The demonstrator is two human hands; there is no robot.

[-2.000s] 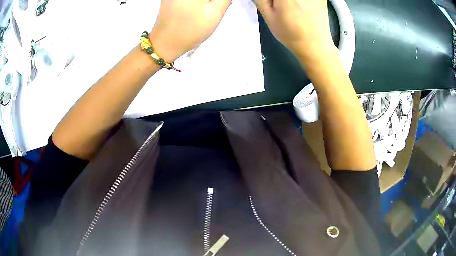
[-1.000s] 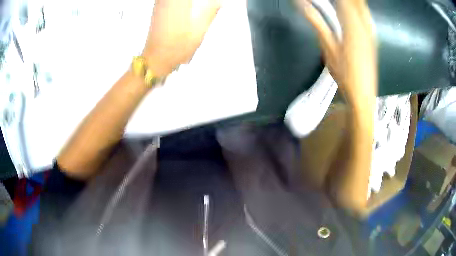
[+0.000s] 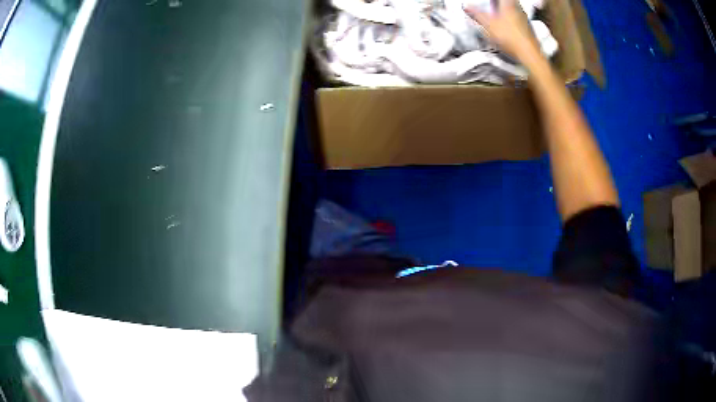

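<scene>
My right hand (image 3: 502, 25) reaches over an open brown cardboard box (image 3: 430, 126) at the top of the view. The box is full of white curved arms (image 3: 440, 67), lying in a tangled heap. My fingers are spread over or touching the heap. The hand is slightly blurred, and I see nothing clearly gripped. My left hand is out of the picture.
The dark green bench (image 3: 177, 180) lies at left, with small white scraps on it. White paper (image 3: 157, 357) covers its near end. A pale rail and a green conveyor strip (image 3: 23, 129) run along the far left. Smaller cartons (image 3: 684, 228) stand on the blue floor (image 3: 471, 212) at right.
The view has swung right, from the paper and bench to the box. My right hand has moved from the curved arm on the bench to over the box. My left hand has left the view.
</scene>
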